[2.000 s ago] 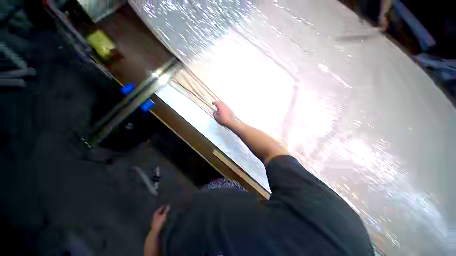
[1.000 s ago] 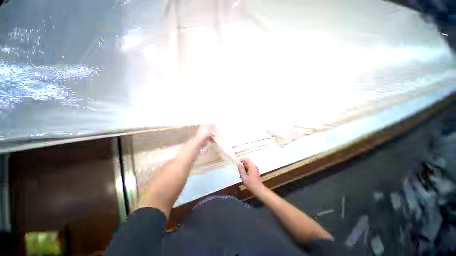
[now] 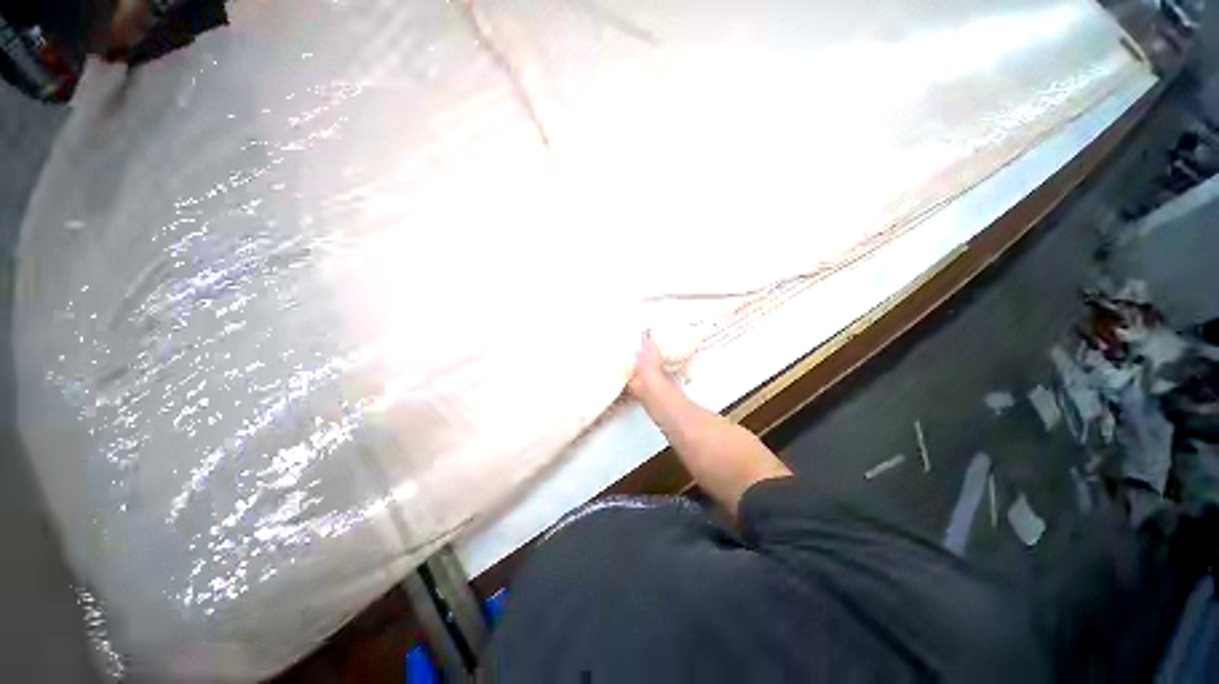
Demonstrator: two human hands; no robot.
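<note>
The pale beige sequin fabric [image 3: 254, 307] covers most of the long table and glares white in the middle. Its rippled edge [image 3: 816, 277] runs along the near side. My right hand [image 3: 650, 370] is at this edge with its fingers closed on the cloth folds; glare partly hides the fingertips. My left hand is not in view. A white paper strip [image 3: 789, 354] shows between the cloth and the table edge. The metal guide rail [image 3: 448, 601] shows at the bottom, partly covered by the cloth, with blue parts beside it.
A narrow tan stick [image 3: 856, 330] lies along the brown table edge [image 3: 922, 321]. Another person's hand [image 3: 123, 40] is at the far cloth edge, top left. Scraps [image 3: 1123, 388] litter the grey floor at the right.
The view has turned. The cloth now extends over the rail and the brown tabletop that was bare. My left hand has left the picture. My right hand is still at the cloth edge.
</note>
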